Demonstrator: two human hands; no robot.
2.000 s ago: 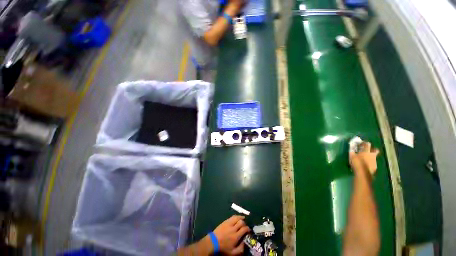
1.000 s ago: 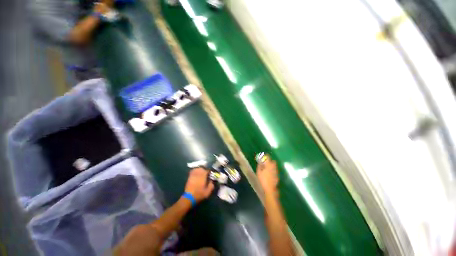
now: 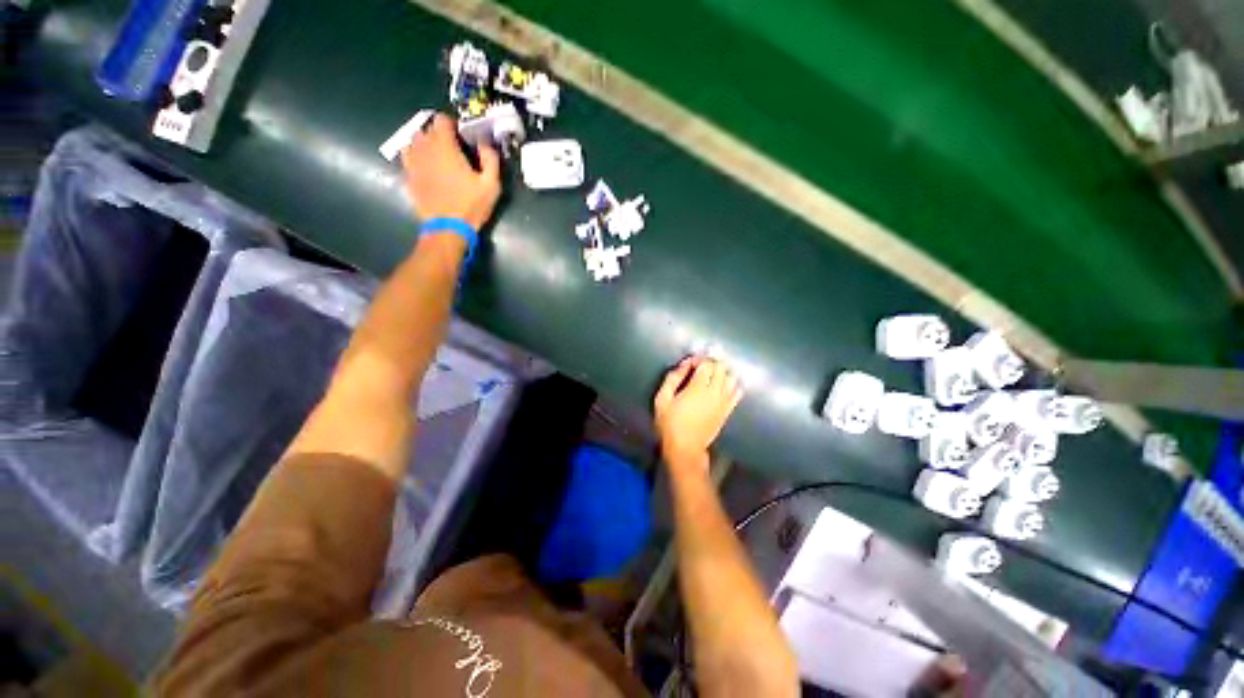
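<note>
My left hand (image 3: pixel 450 177), with a blue wrist band, is over the bench at a white part (image 3: pixel 494 126); its fingers hide whether it grips it. A flat white strip (image 3: pixel 405 135) lies by its fingertips. Inner assemblies (image 3: pixel 525 90) with yellow bits lie just beyond. A white housing shell (image 3: pixel 553 164) lies right of the hand, with small white-and-blue parts (image 3: pixel 609 232) further right. My right hand (image 3: pixel 699 402) rests low at the bench's near edge, fingers bent; whether anything is under them is unclear.
Several white plug adapters (image 3: pixel 989 423) cluster on the bench's right, near a blue box (image 3: pixel 1184 573). The green belt (image 3: pixel 819 123) runs behind. Lined crates (image 3: pixel 293 396) stand at the lower left. A blue tray (image 3: pixel 143 41) and white fixture (image 3: pixel 205 82) are upper left. A blue stool (image 3: pixel 598 516) is below.
The view has turned to the right, bringing the adapter cluster into sight. My right hand has left the green belt and is now at the bench's near edge. My left hand remains by the inner assemblies.
</note>
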